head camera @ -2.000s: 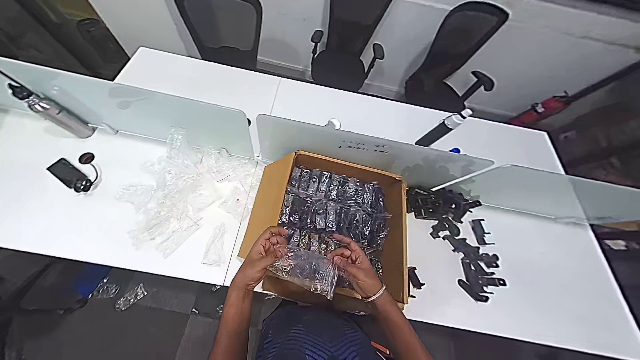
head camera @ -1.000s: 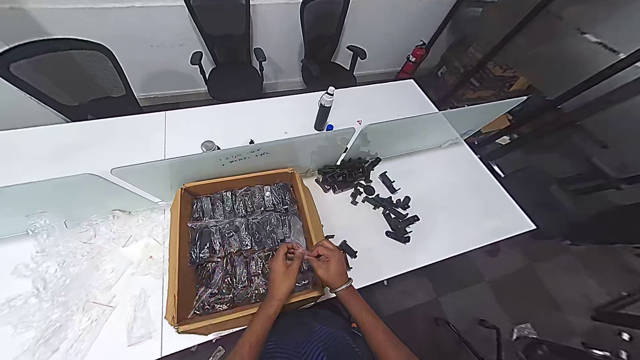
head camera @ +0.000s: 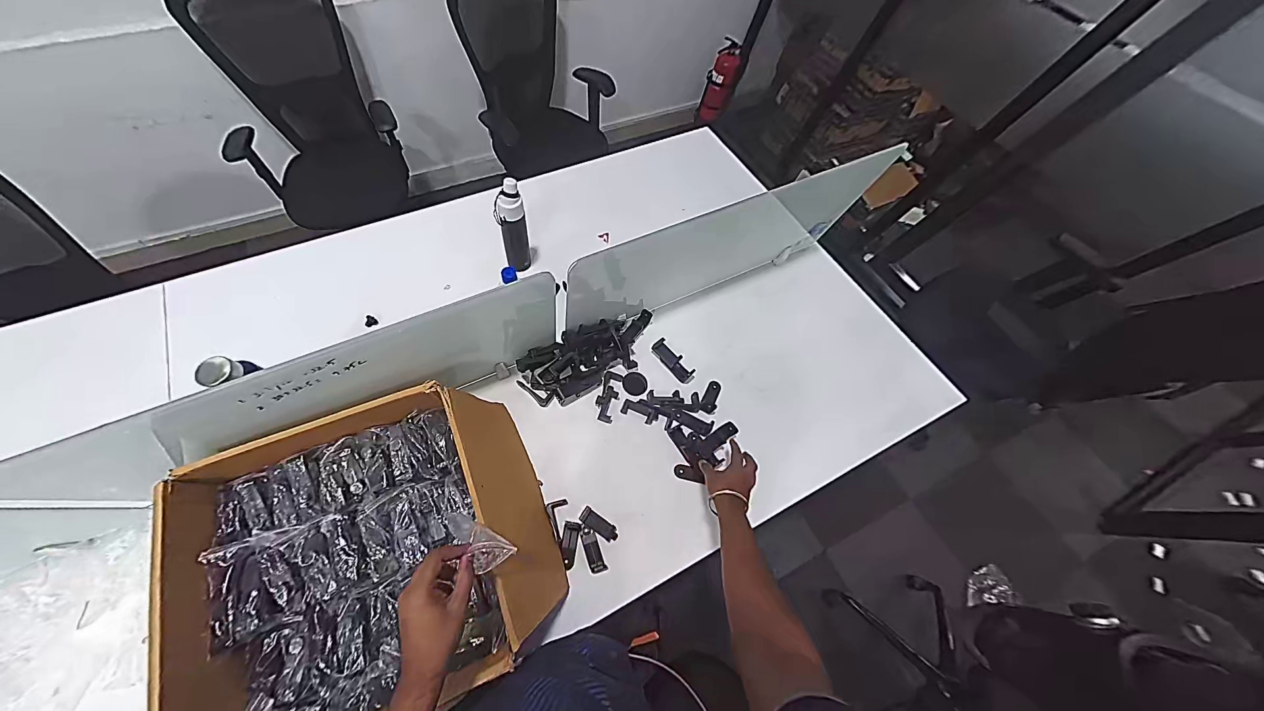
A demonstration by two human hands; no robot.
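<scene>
My left hand (head camera: 434,602) pinches a clear plastic bag (head camera: 488,549) over the right side of an open cardboard box (head camera: 515,494). Rows of clear bags with dark parts inside (head camera: 336,533) fill the box. On the white table, my right hand (head camera: 731,474) touches black plastic brackets (head camera: 703,444) at the near end of a loose spread; its fingertips are partly hidden, so a firm hold cannot be told. A denser pile of black brackets (head camera: 583,360) lies against the glass divider. Several more brackets (head camera: 591,538) lie between the box and my right forearm.
Clear plastic bags (head camera: 79,612) are heaped left of the box. A glass divider (head camera: 691,267) crosses the white table (head camera: 839,336). Behind it stand a bottle (head camera: 513,232) and a metal container (head camera: 217,371). Office chairs (head camera: 346,178) and a fire extinguisher (head camera: 721,79) are farther back.
My right hand has moved from beside my left hand out to the loose brackets on the right. The left hand still has a clear bag over the box. The view has swung right.
</scene>
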